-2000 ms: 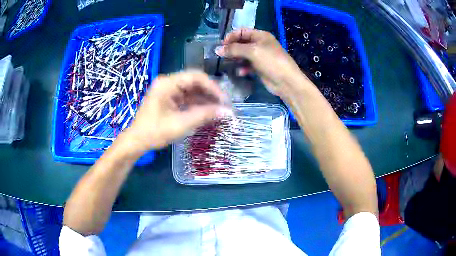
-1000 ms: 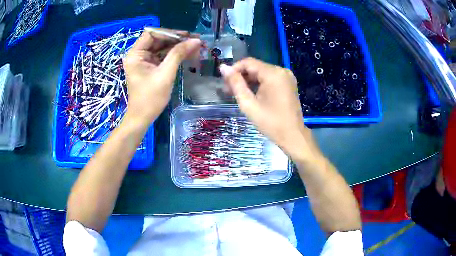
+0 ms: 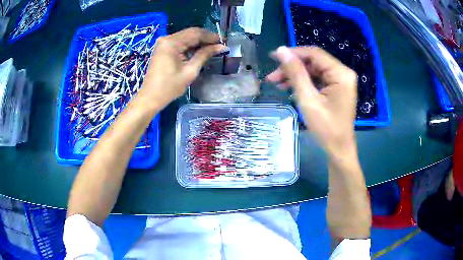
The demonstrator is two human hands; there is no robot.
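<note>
My left hand (image 3: 185, 58) is at the press fixture, its fingertips pinching a thin stick part (image 3: 221, 33) that stands roughly upright beside the press ram (image 3: 228, 18). My right hand (image 3: 309, 76) is between the press and the right blue tray, fingers curled and slightly blurred; whether it holds a small ring cannot be told. The worn grey press base (image 3: 226, 87) lies below the ram. The clear plastic box (image 3: 286, 175) in front holds many sticks in line, red ends to the left.
The left blue tray (image 3: 63, 147) holds jumbled sticks. The right blue tray (image 3: 382, 96) holds small rings. Clear containers (image 3: 15, 109) stand far left. A white tag (image 3: 252, 15) lies beside the press. The shiny press lever (image 3: 426, 45) crosses the upper right. Another person's dark clothing (image 3: 436, 208) shows at right.
My left hand has moved right to the fixture, bringing the stick beside the ram. My right hand has moved right, away from the fixture toward the right tray.
</note>
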